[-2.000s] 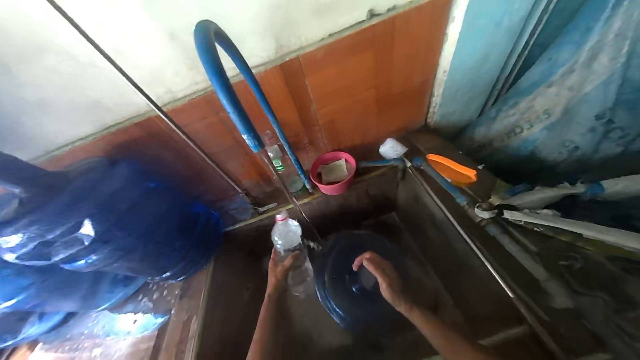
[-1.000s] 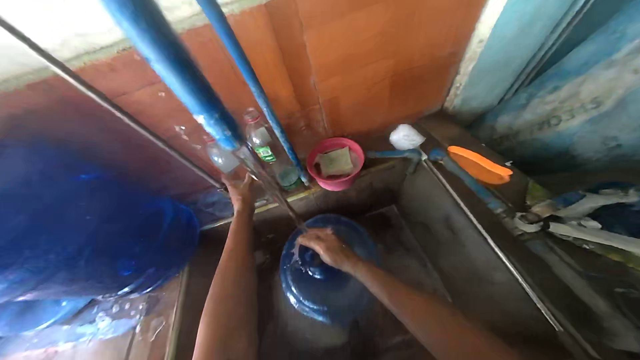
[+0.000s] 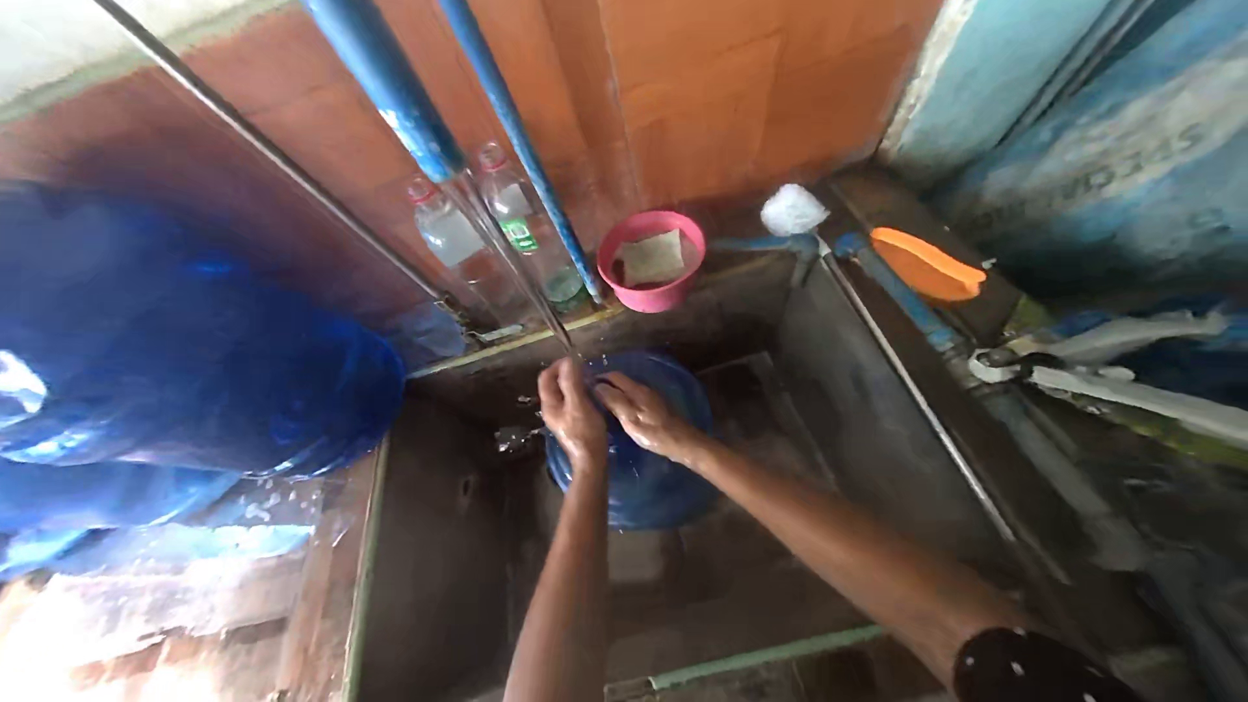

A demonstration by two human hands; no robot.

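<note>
A blue water jug (image 3: 663,487) stands in the concrete basin (image 3: 429,546), and both my hands are at its top. Water runs from the end of a thick blue pipe (image 3: 390,88) down onto my left hand (image 3: 573,409), which is at the jug's neck with its fingers bent. My right hand (image 3: 643,414) lies just beside it, fingers curved over the jug's top; the neck is mostly hidden. Behind the stream, a clear plastic bottle with a red cap (image 3: 450,234) stands on the ledge next to another clear bottle with a green label (image 3: 517,219).
A pink plastic bowl (image 3: 651,297) holding a pale sponge-like block sits on the back ledge. Right of it are a white plastic bundle (image 3: 792,210), an orange scoop-like item (image 3: 926,265) and blue pipework (image 3: 912,307). Large blue jugs (image 3: 195,341) crowd the left side.
My left hand held the clear bottle over the basin, then at the ledge; the bottle now stands there, released. That hand has moved right to the jug, beside my right hand.
</note>
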